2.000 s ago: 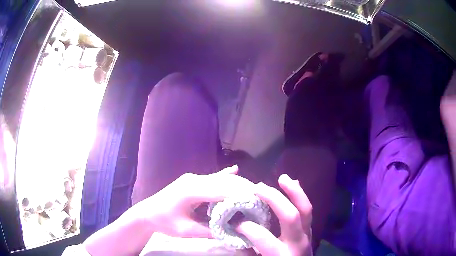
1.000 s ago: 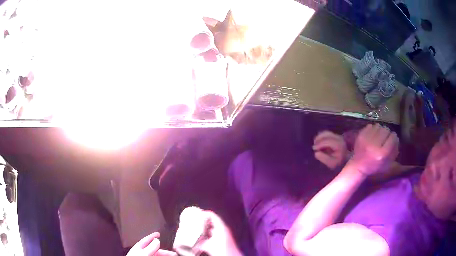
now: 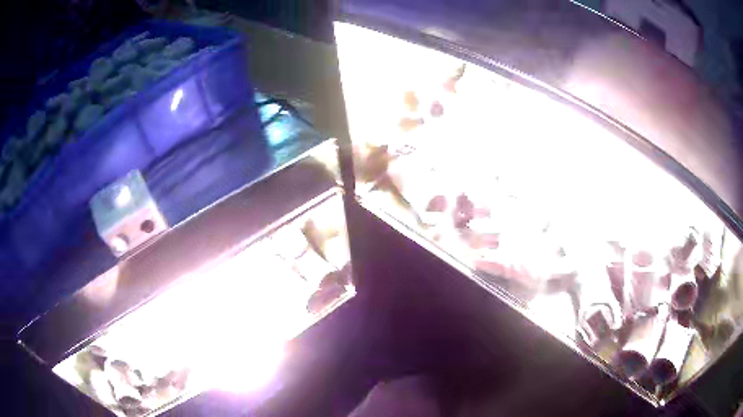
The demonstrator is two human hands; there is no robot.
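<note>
No hand can be made out. Nearest in front of me are two lit trays with glaring white middles. The right lit tray (image 3: 509,289) is larger and holds pale hollow tubes (image 3: 644,346) with dark round openings, piled at its lower right end. The left lit tray (image 3: 208,231) holds a few pale tubes (image 3: 122,381) at its lower left and some at its right end. A dim pinkish shape at the bottom edge is too dark to name.
A blue-violet crate (image 3: 151,134) at the upper left is filled with many pale pieces (image 3: 102,81). A white boxy block (image 3: 128,213) with holes sits on the left tray's outer edge. A dark gap lies between the trays.
The view has swung to the left. The other person and my hands, seen earlier, are out of view. The crate, the white block and both trays now show.
</note>
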